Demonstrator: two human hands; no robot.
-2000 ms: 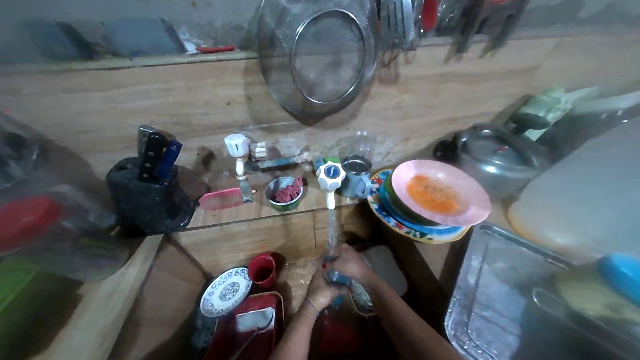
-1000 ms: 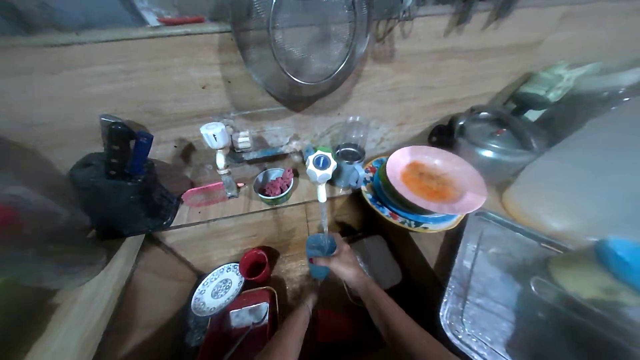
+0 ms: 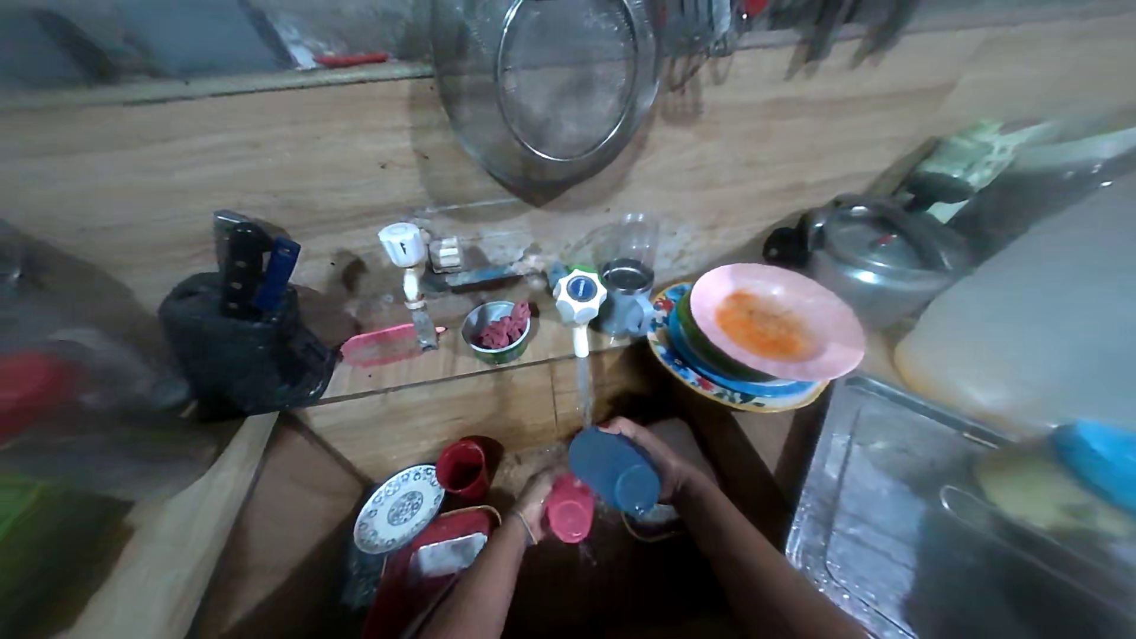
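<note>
My right hand [image 3: 652,457] grips a blue plastic cup [image 3: 614,470], tilted with its base toward me, beneath the white faucet [image 3: 580,300]. Water runs from the spout down to the cup. My left hand [image 3: 535,506] holds a pink-red plastic cup [image 3: 571,508] just left of the blue one, its base also facing me. Left of my hands, in the sink, are a dark red cup [image 3: 462,469], a white patterned plate [image 3: 399,509] and a red tray [image 3: 427,538] with a pale item inside.
Behind the sink stand a knife block [image 3: 240,346], a small bowl of pink pieces [image 3: 498,332], and a clear pitcher [image 3: 628,275]. Right are stacked plates topped by a pink one [image 3: 777,321], a metal kettle [image 3: 879,253] and a metal tray [image 3: 865,470]. A strainer [image 3: 568,80] hangs above.
The blue cup, upright under the faucet a second ago, has been tipped over. The pink-red cup now shows in my left hand.
</note>
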